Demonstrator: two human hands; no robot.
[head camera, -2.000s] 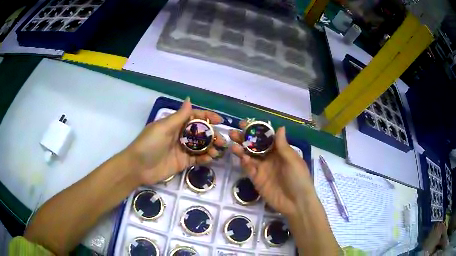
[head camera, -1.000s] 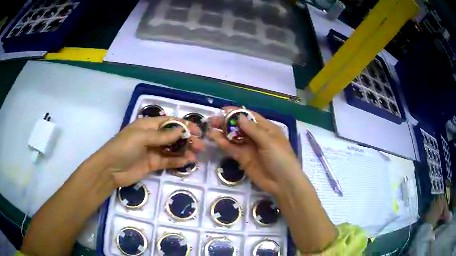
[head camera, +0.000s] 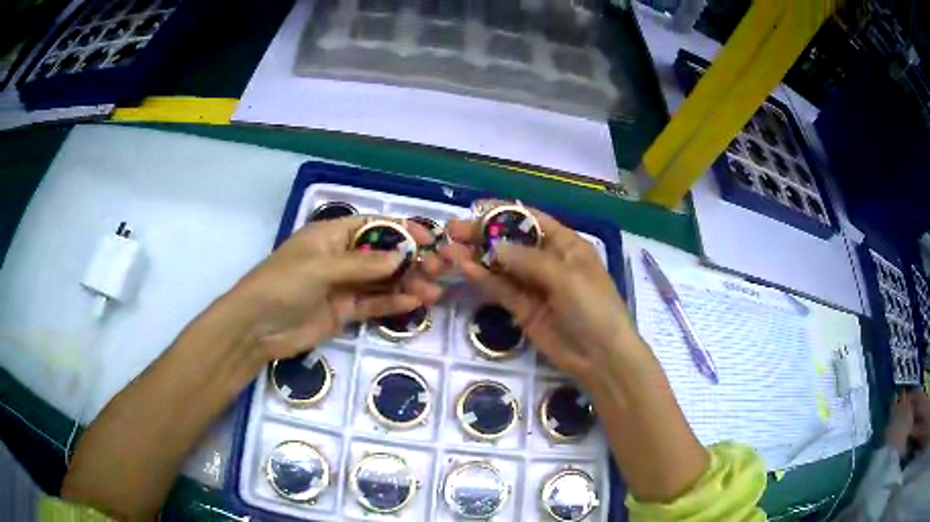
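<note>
My left hand (head camera: 324, 280) holds a round smartwatch head (head camera: 383, 239) with a gold rim; its dark face shows small coloured dots, and my thumb lies at its lower edge. My right hand (head camera: 546, 280) holds a second smartwatch head (head camera: 509, 230), also with coloured dots and a pale tab on its face. Both are above the back part of the compartment tray (head camera: 432, 444), which has white cells and a dark blue border. Several dark-faced watch heads (head camera: 399, 397) lie in its cells. My hands hide some of the back cells.
A white USB charger (head camera: 113, 267) lies on the white work mat (head camera: 194, 194) at left. A pen (head camera: 681, 318) lies on a printed sheet (head camera: 750, 357) at right. A grey empty blister tray (head camera: 464, 46), yellow post (head camera: 729, 97) and filled trays (head camera: 772, 163) stand beyond. Another person's hand (head camera: 902, 423) shows far right.
Both hands have drawn back from their raised, open-palmed hold, and the thumbs have come onto the watch faces. The left watch now shows coloured dots. The view has shifted, showing more of the tray.
</note>
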